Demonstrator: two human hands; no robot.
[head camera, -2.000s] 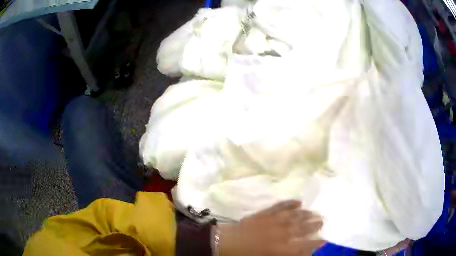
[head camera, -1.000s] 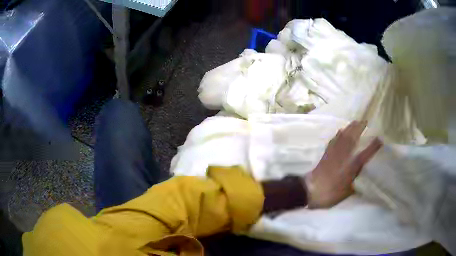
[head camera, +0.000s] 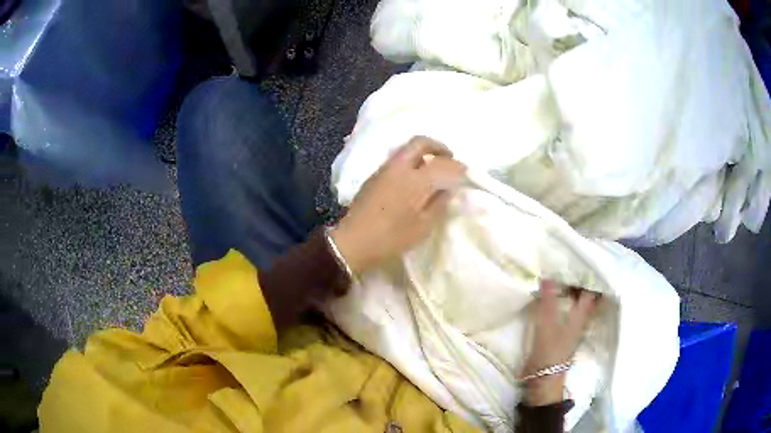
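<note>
A white garment (head camera: 482, 279) lies bunched across my lap, with long folds and an edge running down its right side. My left hand (head camera: 406, 199) grips the garment's upper left edge between thumb and curled fingers. My right hand (head camera: 562, 326) is lower right, partly inside a fold, its fingers bent against the cloth and slightly blurred; whether it grips the cloth is unclear. A large pile of white garments (head camera: 642, 110) lies beyond the lap, touching the garment. No snips are visible in either hand.
A blue bin (head camera: 693, 372) stands at the lower right. A blue container covered in clear plastic (head camera: 93, 93) is at the upper left. My jeans-covered knee (head camera: 237, 161) is left of the garment, over speckled grey floor (head camera: 93, 262). A metal leg (head camera: 232, 34) stands at the top.
My left hand has gone from lying flat and spread on the cloth to gripping an edge. My right hand has come into view. The garment is now bunched on my lap, and the view has shifted.
</note>
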